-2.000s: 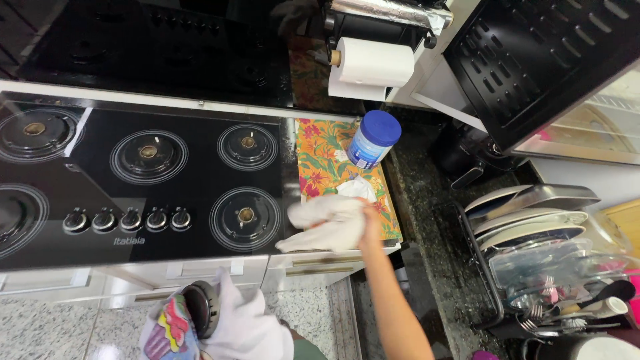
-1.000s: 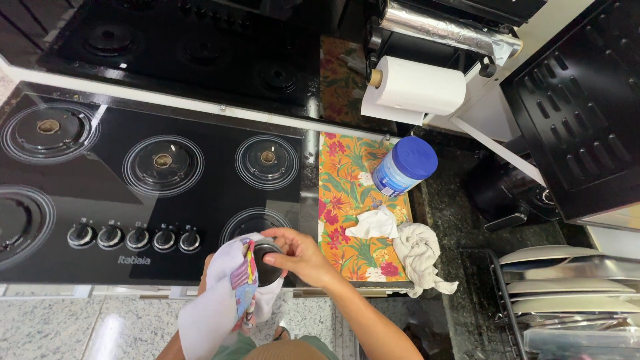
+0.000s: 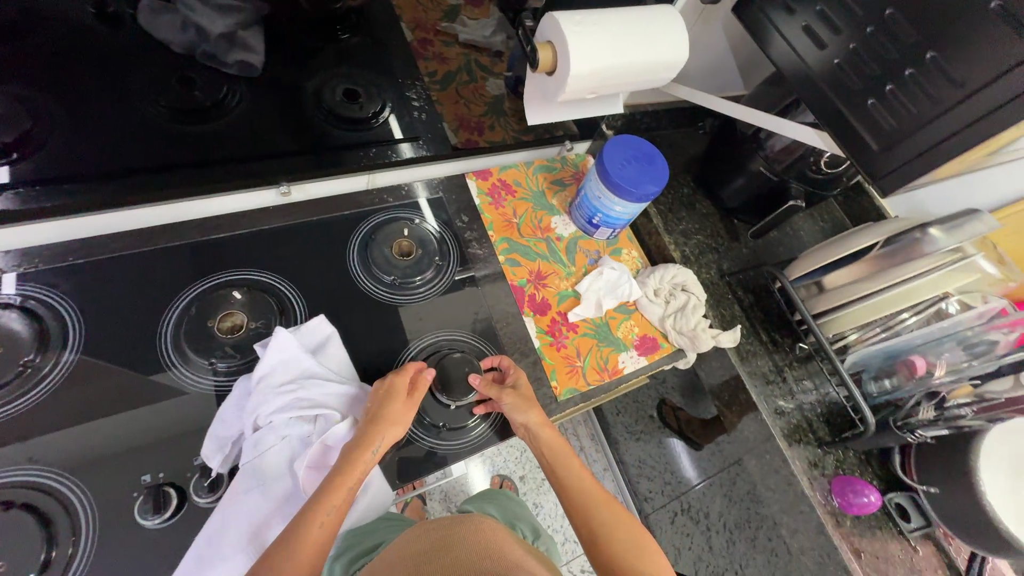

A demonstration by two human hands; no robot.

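Note:
A round black burner cap lies over the front right burner of the black glass cooktop. My left hand touches its left side with thumb and fingertips. My right hand grips its right edge between thumb and fingers. Beside my left forearm, a white cloth is draped over the cooktop and partly covers the knobs. Two other burners, the back right one and the middle one, show bare centres without caps.
Right of the cooktop, a floral mat bears a blue-lidded tub and a small white cloth. A crumpled beige cloth overlaps its edge. Farther right are a dish rack and a pot. A paper towel roll hangs behind.
The black cap, held with the cloth over the front edge a second ago, is now at the front right burner. The white cloth has left my hands and lies on the cooktop to the left.

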